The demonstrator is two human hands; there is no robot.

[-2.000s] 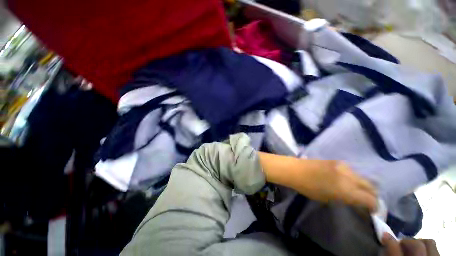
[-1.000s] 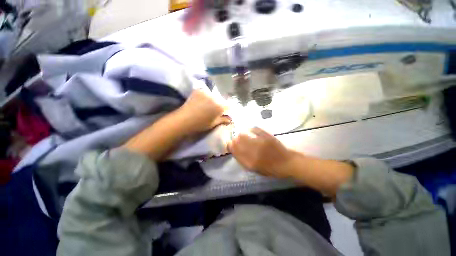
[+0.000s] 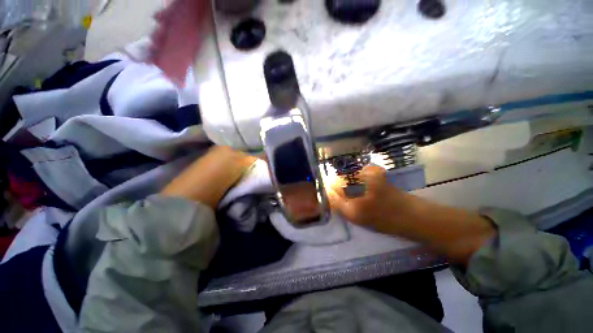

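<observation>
The pale grey-white and navy garment (image 3: 123, 140) lies in a heap left of the machine head and runs under it. My left hand (image 3: 224, 170) is on the pale cloth just left of the chrome guard (image 3: 296, 166); its fingers are hidden behind the machine head and guard. My right hand (image 3: 367, 198) is right of the guard, by the bright lamp glow, with its fingertips partly hidden by the guard and tension assembly. A pale cloth edge (image 3: 315, 235) shows below the guard. The needle and presser foot are hidden.
The white sewing machine head (image 3: 403, 65) fills the upper middle and right, close to my view. A reddish-pink cloth scrap (image 3: 180, 42) hangs on its left end. The ribbed grey table edge (image 3: 325, 273) runs in front of me. Something blue (image 3: 575, 237) is at the far right.
Two seconds ago my left hand was at the heap and my right at the lower right edge. Since one second ago, my view has moved closer to the machine head, which now covers the sewing area.
</observation>
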